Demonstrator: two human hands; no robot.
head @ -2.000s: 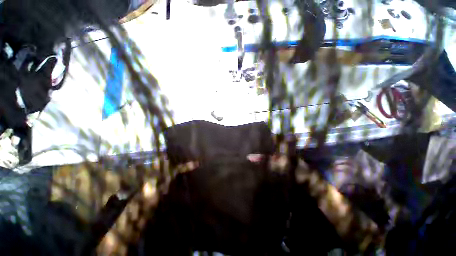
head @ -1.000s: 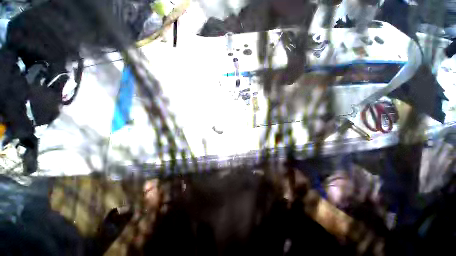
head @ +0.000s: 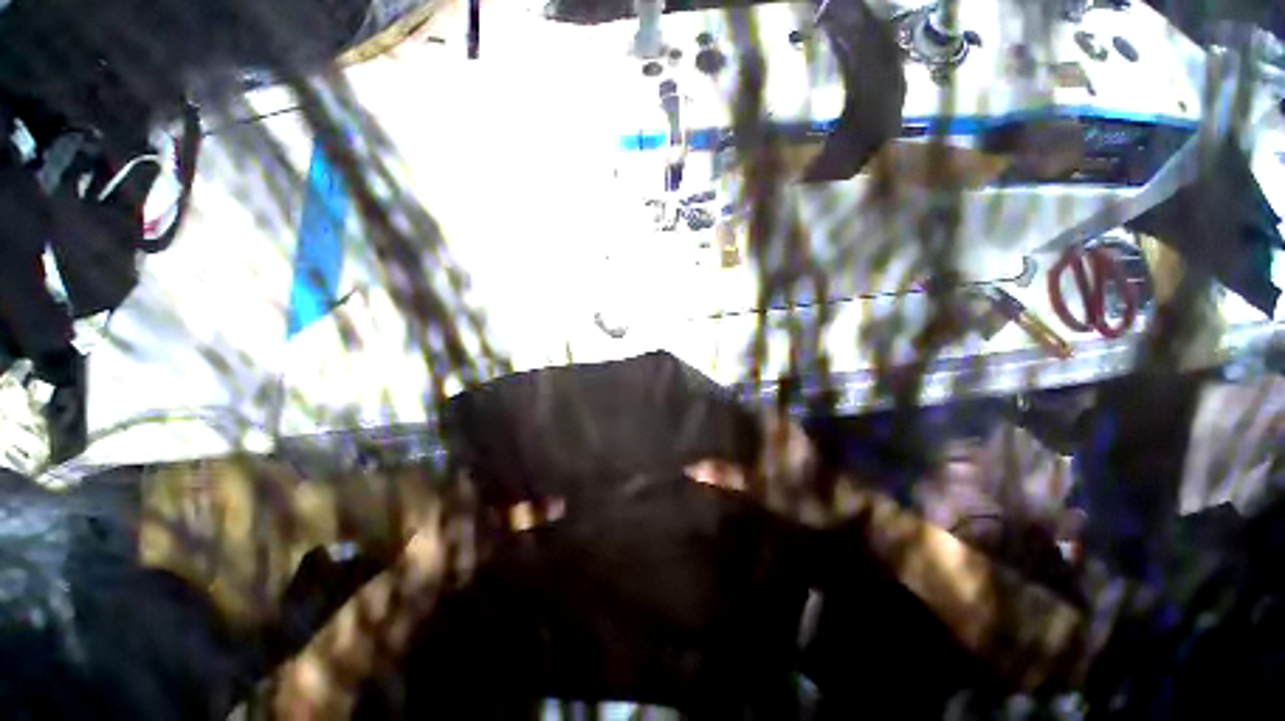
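A dark brown-black fabric panel (head: 606,423) hangs from both hands at the table's front edge. Its upper part lies over the white table edge and its lower part falls to the lap. My left hand (head: 493,521) holds it at its left side, and my right hand (head: 754,472) holds it at its right side. Both hands are blurred and partly covered by dark strands and cloth. The panel lies in front of the needle area (head: 674,211), apart from it.
The white machine head (head: 972,71) stands at the back right. A blue tape strip (head: 320,247) is stuck on the table (head: 479,282). Red scissor handles (head: 1095,289) lie at the right. Dark cloth (head: 85,254) is heaped at the left edge.
One second ago the table's front edge was bare and the hands were low in the lap. Now the panel is raised over that edge. The view has also shifted.
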